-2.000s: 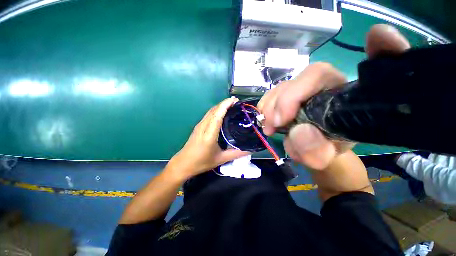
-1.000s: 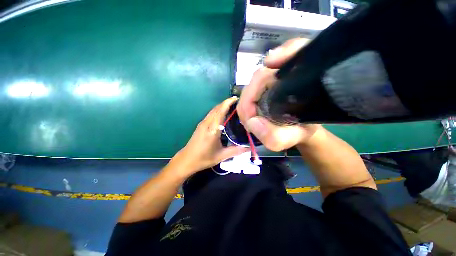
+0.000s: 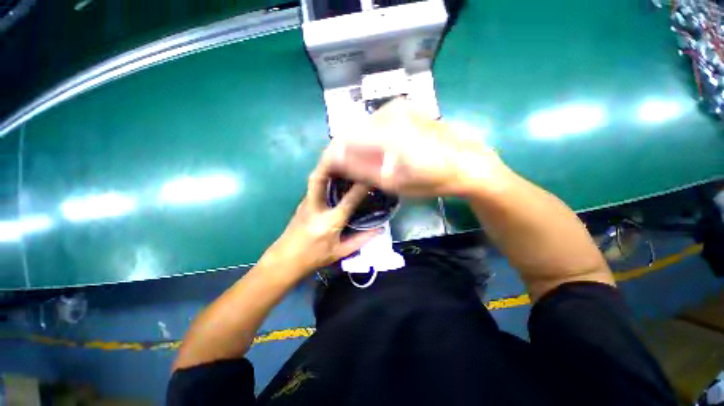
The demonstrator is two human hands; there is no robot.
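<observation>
The device housing [image 3: 371,217], a round shell with a black open interior, is at the bench's front edge. My left hand [image 3: 317,226] holds it from the left, with fingers at its opening. The white bracket [image 3: 373,255] is below it, with a thin white cable loop at its lower end. My right hand [image 3: 405,155] is blurred and overexposed, over the housing's upper side and in front of the screw feeder. Its fingers and anything in them cannot be made out. The electric screwdriver is not in view.
The silver-grey screw feeder [image 3: 377,47] stands on the green bench [image 3: 262,151] beyond my hands. A pile of small wired components [image 3: 702,47] is at the far right. The metal rail [image 3: 182,49] curves along the upper left. The blue floor has a yellow line [image 3: 286,334].
The black screwdriver has left my right hand and the view. My right hand is now over the housing's top. The view has turned right, showing the wired pile. My left hand still holds the housing.
</observation>
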